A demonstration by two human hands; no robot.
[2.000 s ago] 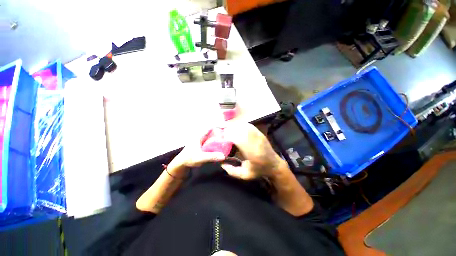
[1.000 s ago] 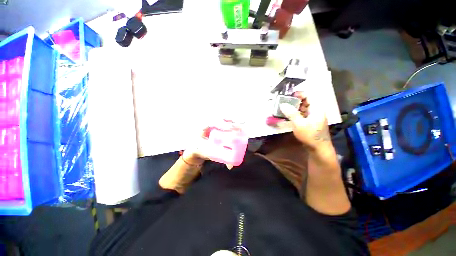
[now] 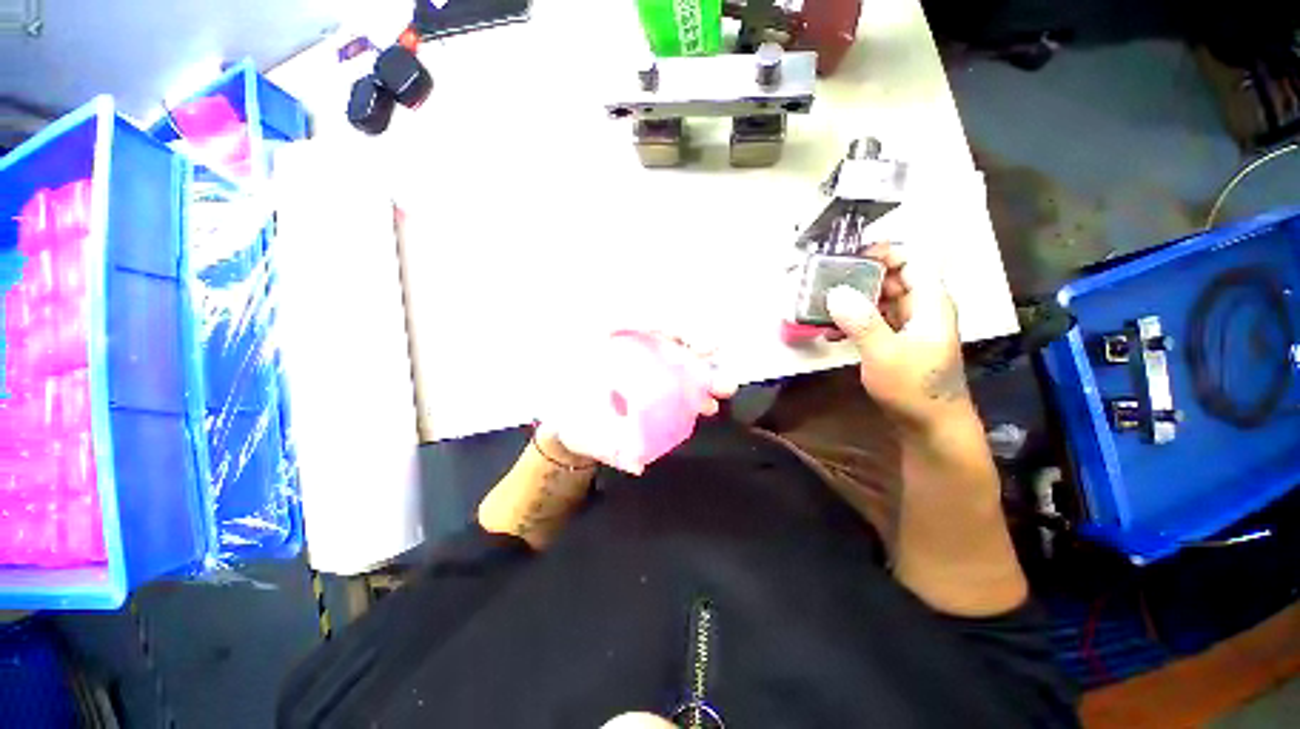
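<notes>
My left hand point(image 3: 582, 427) holds a loose pink moulded cover point(image 3: 649, 403) with a round hole, in front of my chest at the bench's front edge. My right hand point(image 3: 887, 331) grips a bare grey metal mould core point(image 3: 838, 288), thumb on its face. This core joins a silver mould bar point(image 3: 860, 195) behind it. A bit of pink point(image 3: 803, 332) shows beneath the core; I cannot tell whether it is a separate cover. Another mould bar point(image 3: 713, 88) with two bare cores stands at the back of the bench.
Blue crates point(image 3: 150, 356) with pink covers stand at the left, beside a long white roll point(image 3: 339, 370). A green bottle point(image 3: 682, 26), a dark red covered core point(image 3: 830, 32) and black rounded objects point(image 3: 391, 88) lie at the back. A blue tray point(image 3: 1095, 470) holding a mould bar and coiled hose is at the right.
My right hand has left the pink cover and taken hold of the metal core. My left hand keeps the cover, now turned to show its hole. The view has shifted.
</notes>
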